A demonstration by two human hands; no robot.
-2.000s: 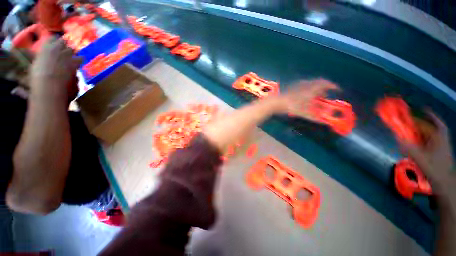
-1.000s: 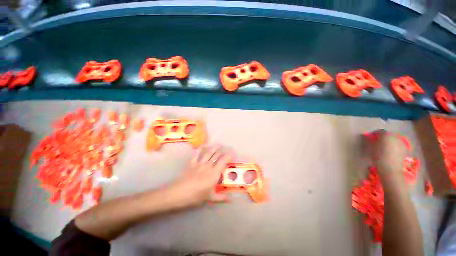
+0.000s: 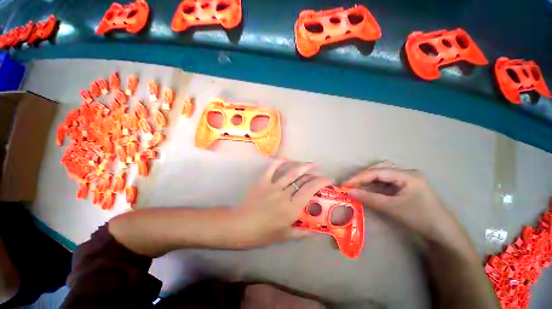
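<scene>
An orange controller shell [image 3: 342,215] is at the front middle of the bench. My left hand [image 3: 284,196] grips its left side and covers that handle. My right hand [image 3: 393,190] is at the shell's upper right edge, with thumb and finger closed on a small orange insert [image 3: 357,183], mostly hidden by the fingers. A second, lighter orange shell [image 3: 240,125] lies on the bench beyond my left hand. A spread-out pile of small orange clips [image 3: 115,142] lies at the left. A pile of small orange inserts [image 3: 520,265] lies at the right edge.
The dark green conveyor [image 3: 260,37] runs along the far side and carries several orange shells [image 3: 339,29]. An open cardboard box [image 3: 27,145] stands at the left edge, with part of a blue bin [image 3: 9,72] behind it. Tape strips [image 3: 503,163] cross the bench at right.
My right hand has moved left from the right pile to the shell. My left hand and its shell are slightly further right in the picture. The view has shifted.
</scene>
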